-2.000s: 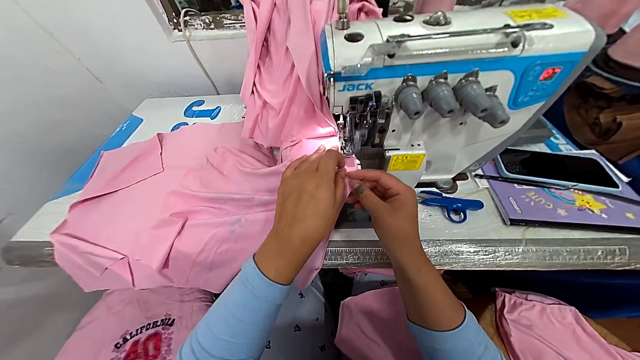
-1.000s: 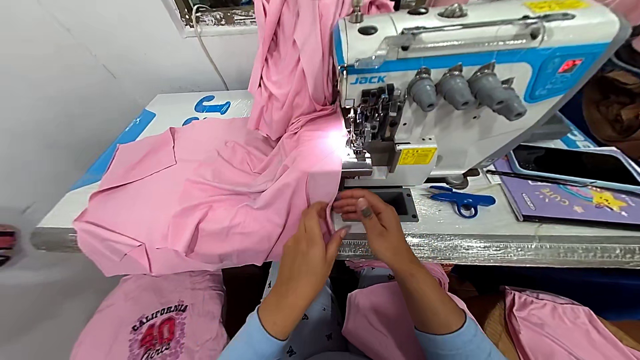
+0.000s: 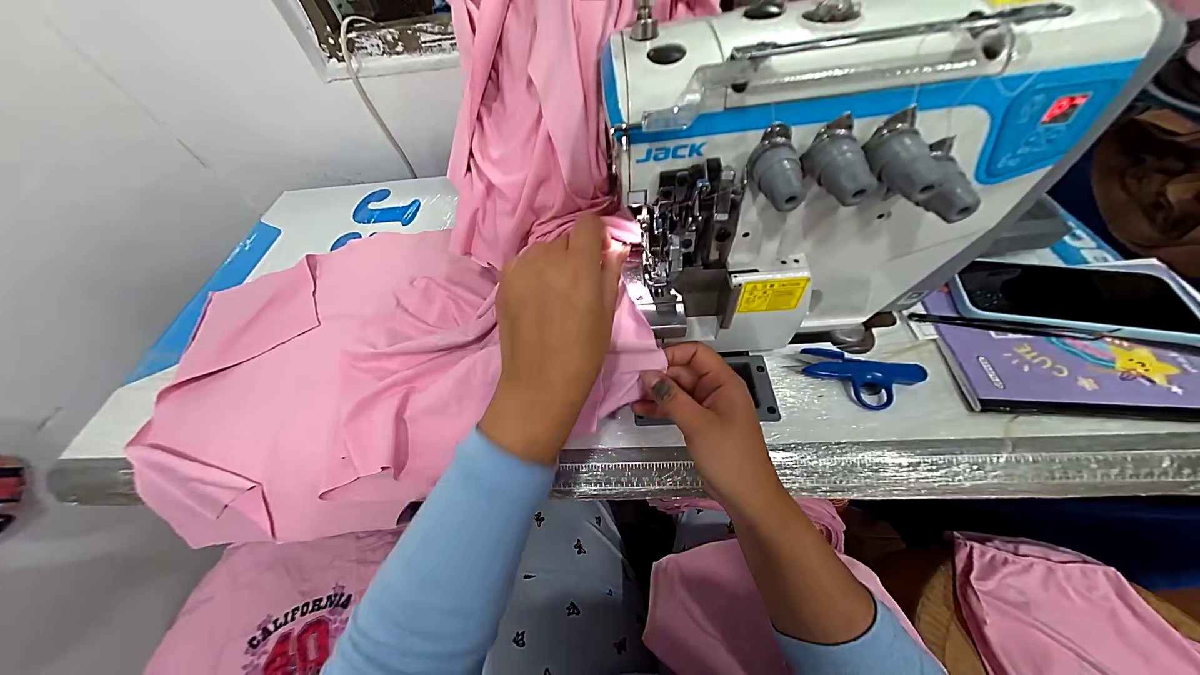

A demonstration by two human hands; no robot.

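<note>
Pink knit fabric (image 3: 403, 347) lies spread over the left of the machine table and runs to the needle area of a white and blue Jack overlock sewing machine (image 3: 872, 253). My left hand (image 3: 558, 319) is on the fabric just left of the presser foot, its fingertips pinching a fold close to the lit needle area. Lower and to the right, my right hand (image 3: 698, 394) grips the fabric's edge between thumb and fingers, over a dark plate in the table. More pink fabric (image 3: 530, 122) hangs down behind and left of the machine head.
Blue thread snips (image 3: 867, 373) lie right of my right hand. Beyond them are a purple notebook (image 3: 1050, 375), a thin dark tool (image 3: 1012, 324) and a phone (image 3: 1087, 298). A measuring tape (image 3: 900, 471) runs along the table's front edge. Pink pieces (image 3: 1059, 600) lie below the table.
My left hand has moved up from the fabric's near edge to beside the needle area. My right hand now holds the fabric edge near the table's dark plate. The view has shifted.
</note>
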